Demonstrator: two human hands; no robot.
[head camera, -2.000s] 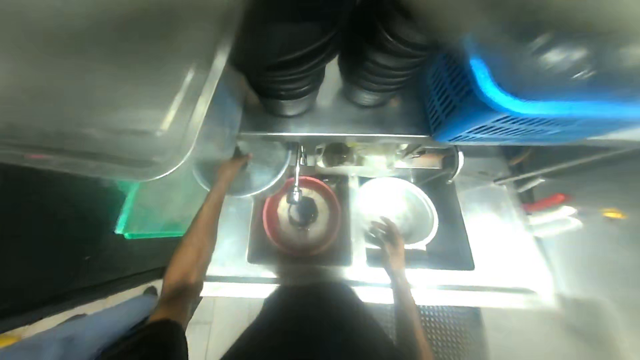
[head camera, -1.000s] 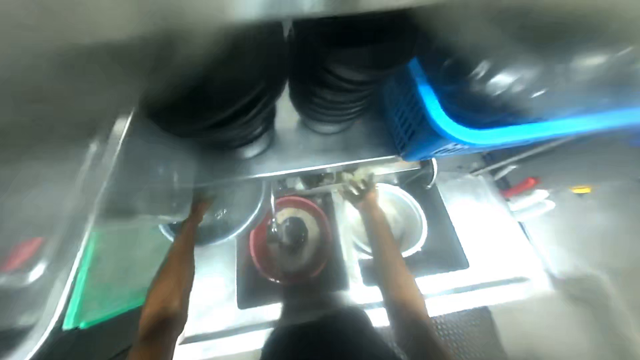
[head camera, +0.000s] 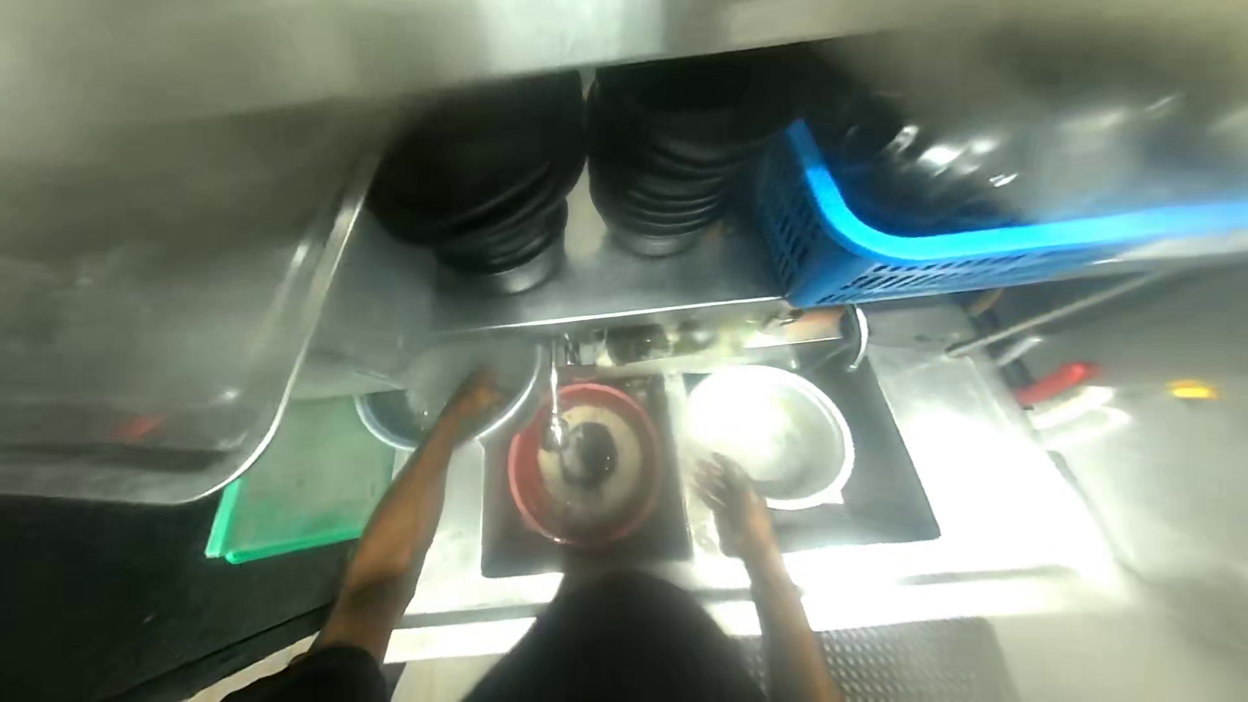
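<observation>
My left hand (head camera: 478, 398) reaches into a metal bowl (head camera: 531, 385) left of the sinks; what its fingers hold, if anything, is blurred. In the left sink a red basin (head camera: 517, 463) stands under the faucet (head camera: 556, 390), with water and a dark round thing (head camera: 589, 454) in it. A white basin (head camera: 840, 453) sits in the right sink. My right hand (head camera: 729, 492) is at its lower left rim, over the divider between the sinks, its fingers apart with no object visible in them.
Stacks of dark bowls or pots (head camera: 663, 195) and a blue plastic basket (head camera: 916, 249) stand on the shelf above. A large clear or metal container (head camera: 302, 322) juts in at the left, over green-edged boards (head camera: 292, 487). Red-handled utensils (head camera: 1058, 382) lie at the right.
My right hand has come down from the ledge behind the sinks to the white basin's lower left rim. My left hand remains by the metal bowl.
</observation>
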